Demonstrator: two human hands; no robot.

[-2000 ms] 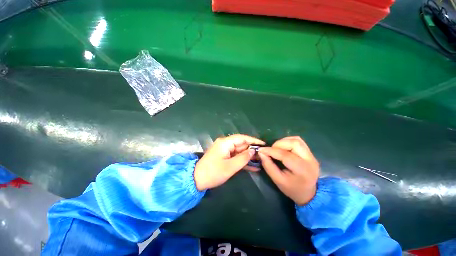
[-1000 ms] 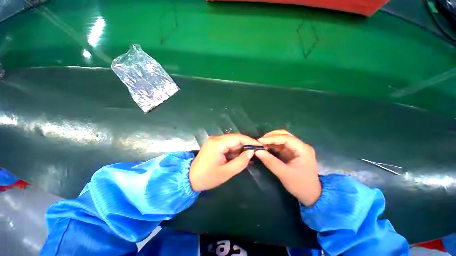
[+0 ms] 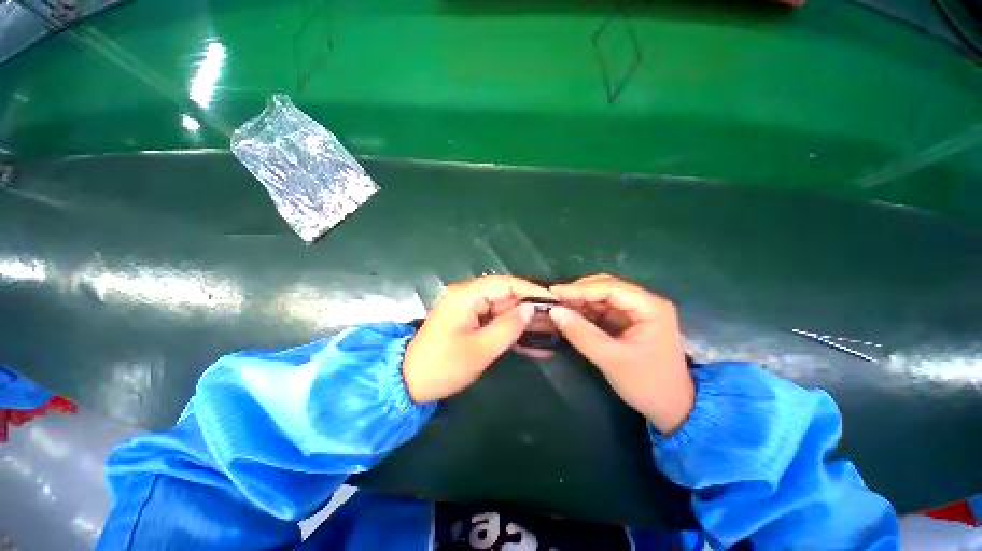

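Observation:
A small round dark part with a pale rim is held between both hands near the bench edge. My left hand grips its left side with thumb and fingers. My right hand grips its right side, and the thumb tips nearly meet at its upper edge. The fingers hide much of the part. A clear plastic bag with small silvery pieces lies to the upper left. Slim silvery tweezers or picks lie right of my right hand.
The dark green bench mat runs across the view. A brighter green belt lies beyond it. An orange-red tray edge barely shows at the top. A dark cable is at the top right.
The view has shifted, so the orange-red trays have nearly left the top. The round part has changed its tilt between my fingers and shows more of its round shape than one second ago.

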